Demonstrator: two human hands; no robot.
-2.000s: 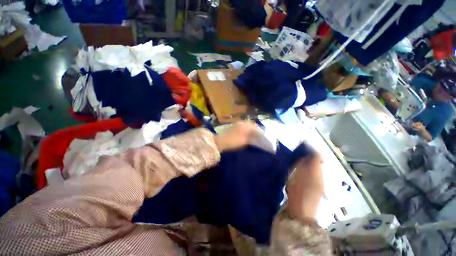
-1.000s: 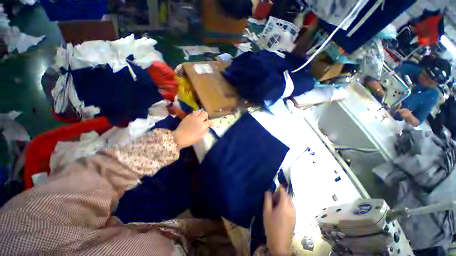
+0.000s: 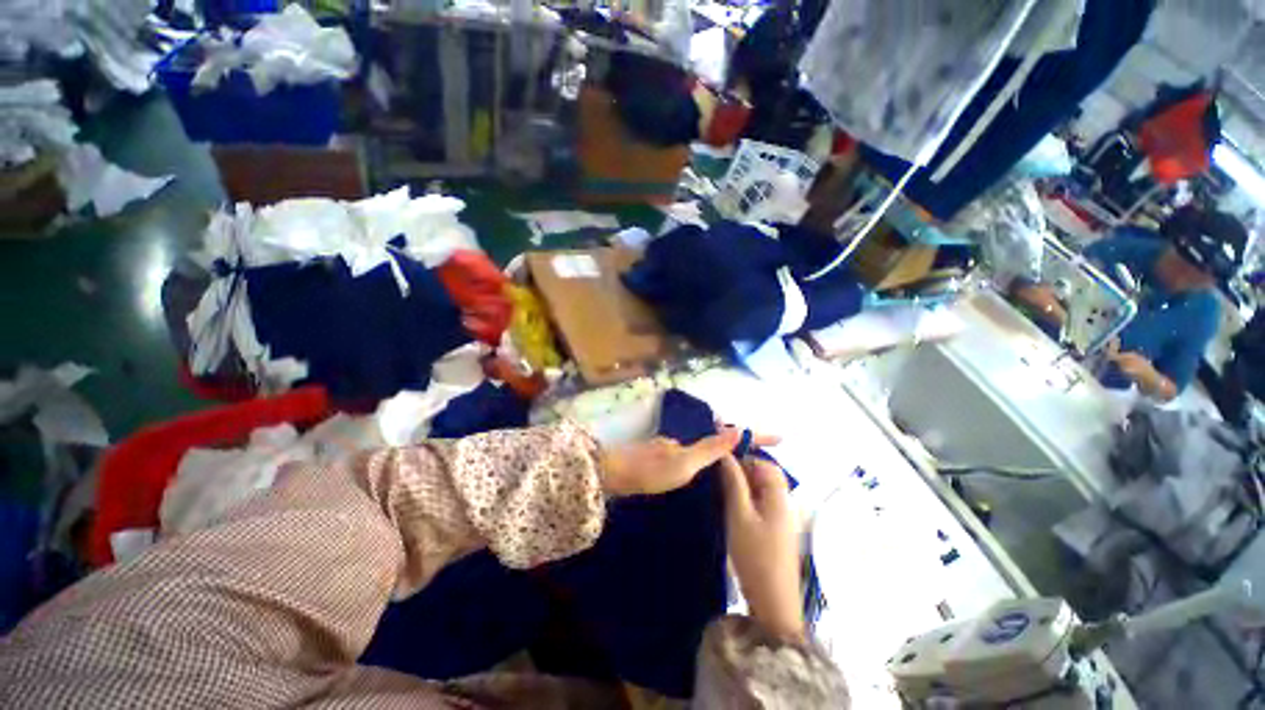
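Observation:
A large navy panel point(image 3: 631, 590) hangs from the white table's edge over my lap. My left hand point(image 3: 673, 462) comes in from the left and pinches the panel's upper edge. My right hand point(image 3: 763, 520) meets it from below, its fingers on the same navy edge close to my left fingertips. Whether my right hand also holds a tool cannot be seen. The sewing machine head point(image 3: 985, 645) is at the lower right; its needle area is not visible.
Small dark pieces point(image 3: 948, 548) lie on the white table point(image 3: 888, 590). A bundled navy pile point(image 3: 735, 284) and a cardboard piece point(image 3: 597, 312) are at its far end. A red basket point(image 3: 132, 458) of white pieces is left. A person point(image 3: 1172, 312) sits at another machine, upper right.
The navy panel was spread across the table edge and is now gathered lower. My hands were apart and have come together at its upper edge. The view has tilted up slightly.

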